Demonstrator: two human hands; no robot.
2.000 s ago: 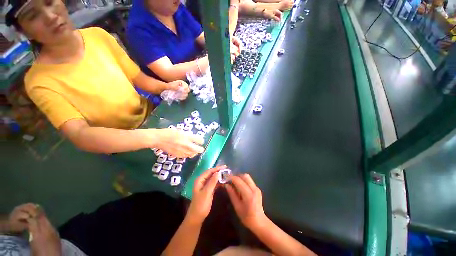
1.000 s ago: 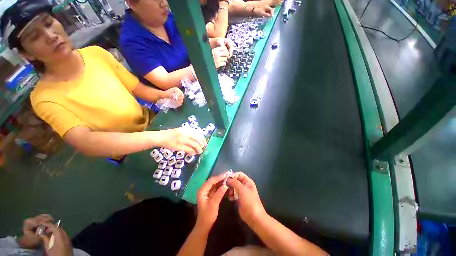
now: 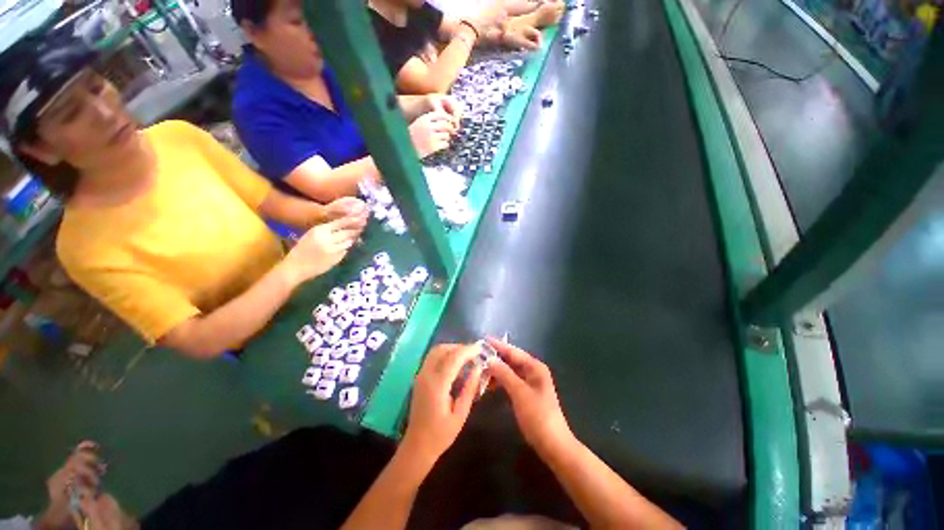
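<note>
My left hand [image 3: 443, 399] and my right hand [image 3: 530, 391] meet over the near left edge of the dark belt [image 3: 642, 311]. A small white unit [image 3: 487, 353] is held between the fingertips of both hands; fingers cover most of it and its details are too small to tell. A single white unit [image 3: 510, 210] lies on the belt farther up. A loose group of white squarish housings [image 3: 350, 329] with dark centres lies on the green side table left of my hands.
A green post [image 3: 385, 135] rises from the table's edge. A person in yellow [image 3: 171, 233] and a person in blue [image 3: 285, 119] sit at the left. Crumpled clear pieces [image 3: 447, 194] and dark parts [image 3: 478, 143] lie beyond. A green frame rail [image 3: 714, 186] runs along the right.
My hands stay together on the unit, with their grip changed. The person in yellow has drawn a hand back from the housings to the other hand. The view has shifted slightly.
</note>
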